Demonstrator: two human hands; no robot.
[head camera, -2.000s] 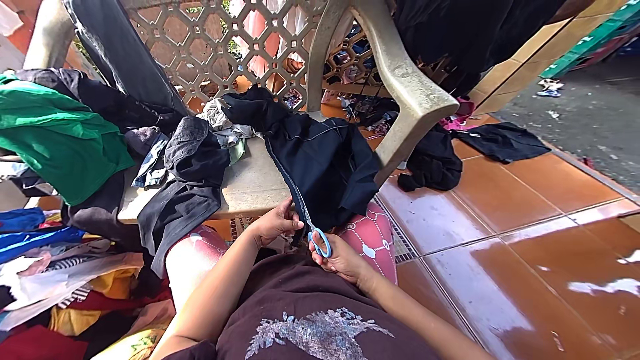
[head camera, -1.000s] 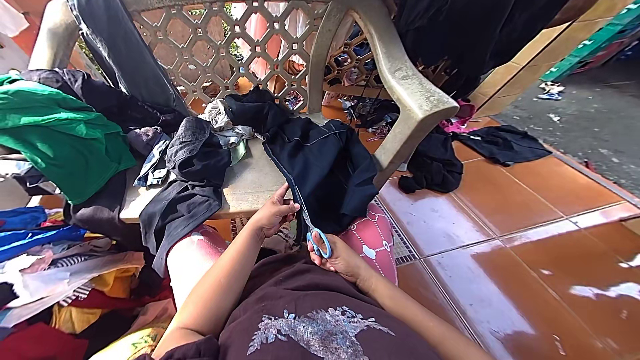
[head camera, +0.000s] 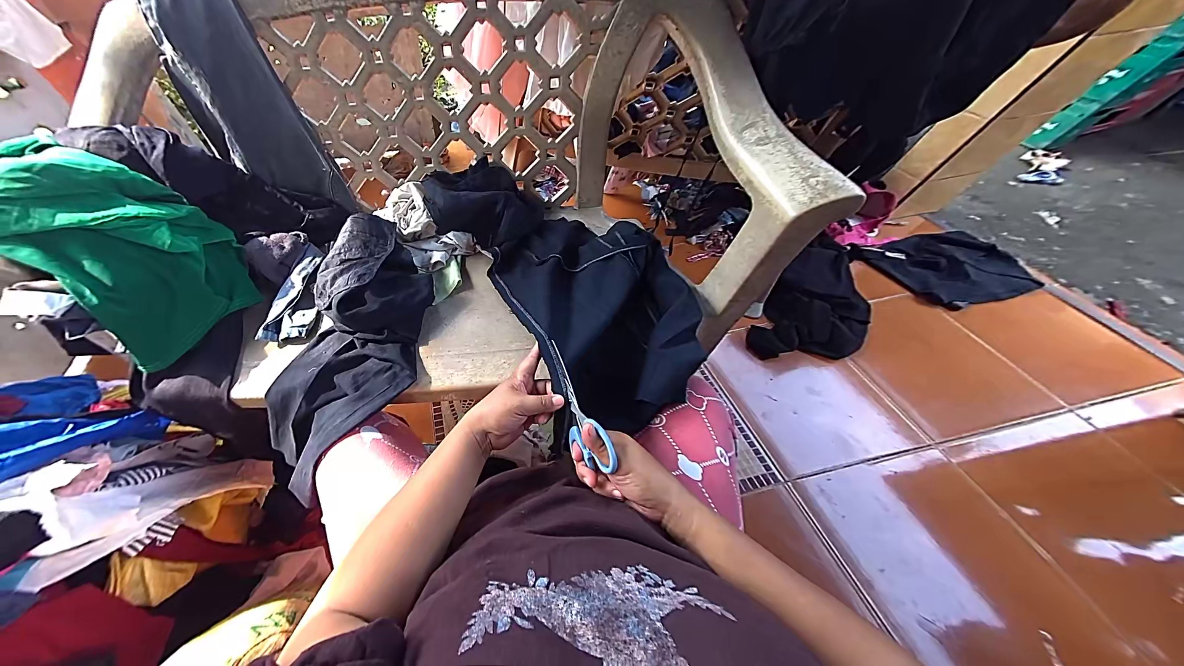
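My right hand (head camera: 629, 472) grips the light blue handles of a pair of scissors (head camera: 595, 448), whose blades point away from me along the pale seam of a dark navy cloth garment (head camera: 601, 296). This garment lies over the front of a plastic chair seat (head camera: 476, 342) and hangs down toward my lap. Just left of the blades, my left hand (head camera: 513, 407) is at the garment's edge, index finger extended and the other fingers curled; a bit of the edge seems pinched there. Whether the blades are apart is hard to tell.
A green cloth (head camera: 120, 250) and dark clothes (head camera: 356, 314) lie on the left of the seat. Below them is a heap of coloured fabrics (head camera: 139, 518). The chair's armrest (head camera: 777, 176) rises at the right, with black garments (head camera: 814, 296) on the tiled floor (head camera: 1017, 388) beyond.
My left hand has shifted slightly away from the scissors' handles, and its index finger now extends along the garment's edge. The right hand stays on the scissors in about the same place.
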